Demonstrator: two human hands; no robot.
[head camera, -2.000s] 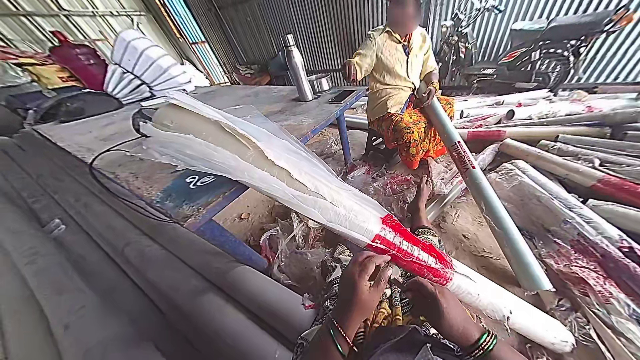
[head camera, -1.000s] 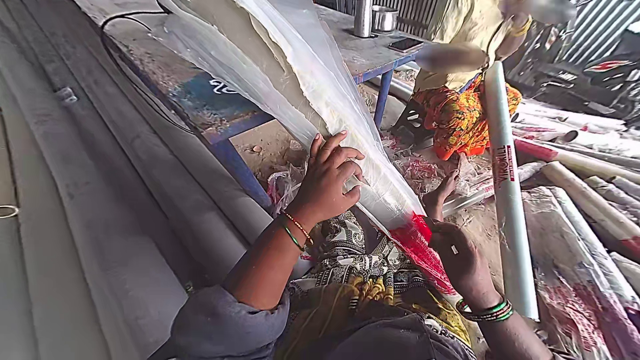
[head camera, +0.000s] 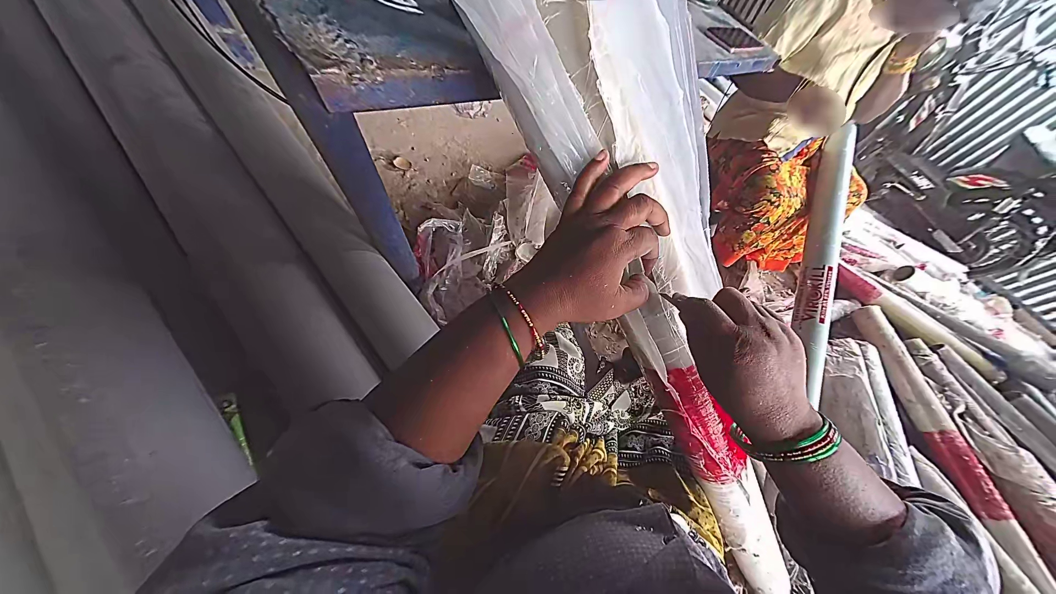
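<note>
A long roll wrapped in whitish plastic film (head camera: 660, 165) with a red band (head camera: 705, 425) slants across my lap, its opened upper part leaning over the table. My left hand (head camera: 606, 239) lies on the film above the red band, thumb and fingers gripping its edge. Just to its lower right, my right hand (head camera: 747, 355) grips the wrap's side with bent fingers; its fingertips are partly hidden. Below the red band the roll (head camera: 747, 528) is white and passes down beside my legs.
A blue-framed table (head camera: 404, 91) stands ahead, with a phone (head camera: 734, 39) on it. Large grey rolls (head camera: 206, 206) lie left. At right a seated person (head camera: 767, 181) is behind an upright pale tube (head camera: 825, 247); wrapped rolls (head camera: 973, 478) and a motorcycle (head camera: 949, 206) lie beyond. Plastic scraps (head camera: 487, 231) litter the floor.
My left hand has moved down the wrap, close to my right hand. My right hand has moved up from the red band to the film above it. The view has tilted down.
</note>
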